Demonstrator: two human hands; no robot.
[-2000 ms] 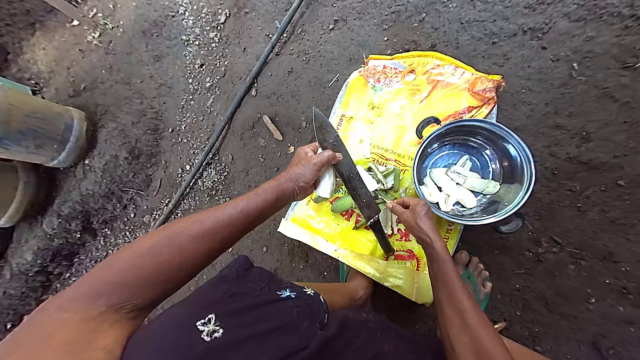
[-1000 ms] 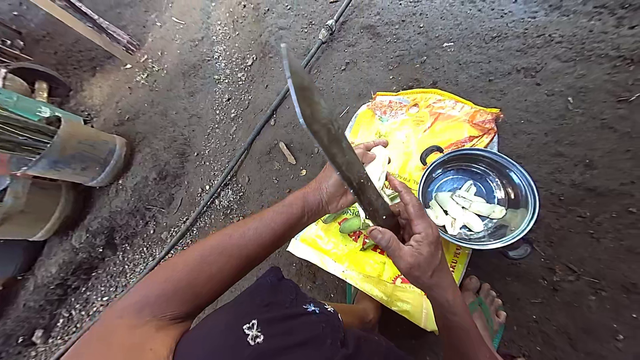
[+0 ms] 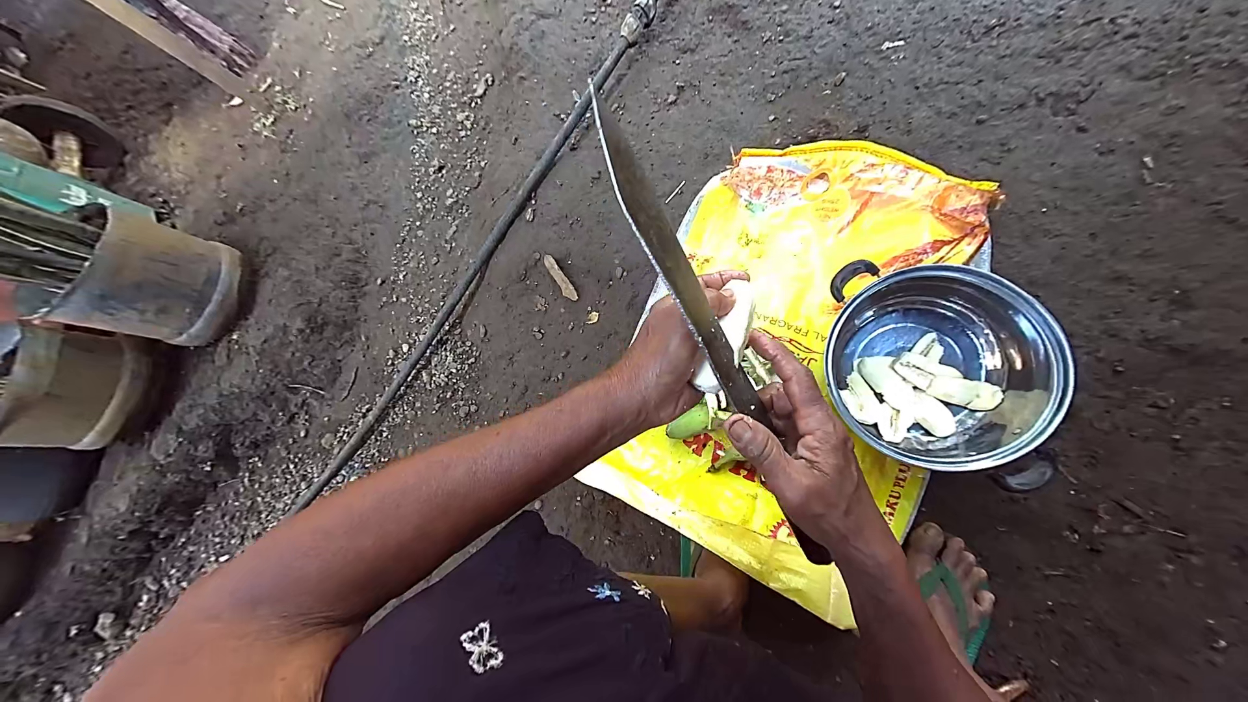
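Note:
My left hand (image 3: 673, 356) holds a peeled, pale banana (image 3: 729, 336) over a yellow printed sack. In my right hand (image 3: 804, 453) is a large machete (image 3: 658, 229), its long dark blade pointing up and to the left, across the front of the banana. The machete's handle end shows below my right palm. Green unpeeled bananas or peels (image 3: 690, 421) lie on the sack beneath my hands, partly hidden by them. Several pale peeled banana pieces (image 3: 912, 390) rest in a shiny metal pot (image 3: 1048, 336) to the right of my right hand.
The yellow sack (image 3: 799, 234) is spread on bare soil. A black hose (image 3: 487, 244) runs diagonally to its left. Worn plastic buckets (image 3: 156, 278) lie at the far left, near a wooden board (image 3: 185, 44). A foot in a green flip-flop (image 3: 951, 585) is by the sack's lower right corner.
Two seconds ago the machete lay lower across the sack, gripped by my left hand near the blade's middle; now my right hand holds it by the handle, blade raised. The view has shifted left.

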